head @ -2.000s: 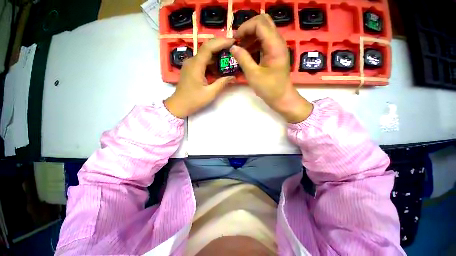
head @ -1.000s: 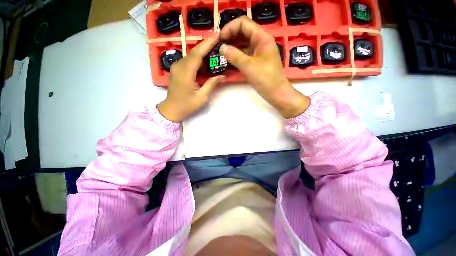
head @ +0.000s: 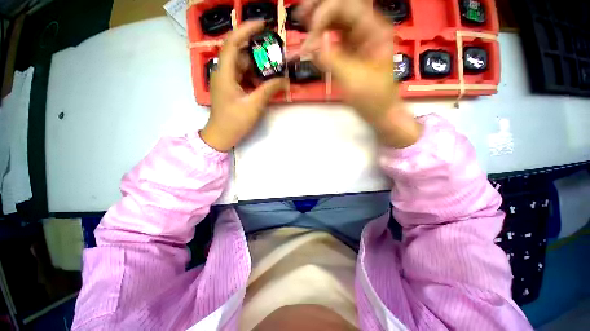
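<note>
A black smartwatch unit [head: 266,57] is held between the thumb and fingers of my left hand [head: 236,97], over the left part of the red-orange foam tray [head: 362,88]. Its display is lit with green and white tiles. My right hand [head: 359,64] is blurred, to the right of the unit and apart from it, above the tray. Its fingers look spread and I see nothing in them. My hands hide some tray pockets. Other black units lie in the pockets, such as one at the lower right [head: 436,63].
Beige strips cross the tray. A black blister tray [head: 564,55] stands beyond its right end. White papers [head: 16,139] lie at the bench's left end. The white work surface [head: 304,152] is below my hands.
My right hand has come off the unit and moved right. My left hand has shifted slightly left with the unit, whose lit display now shows more fully.
</note>
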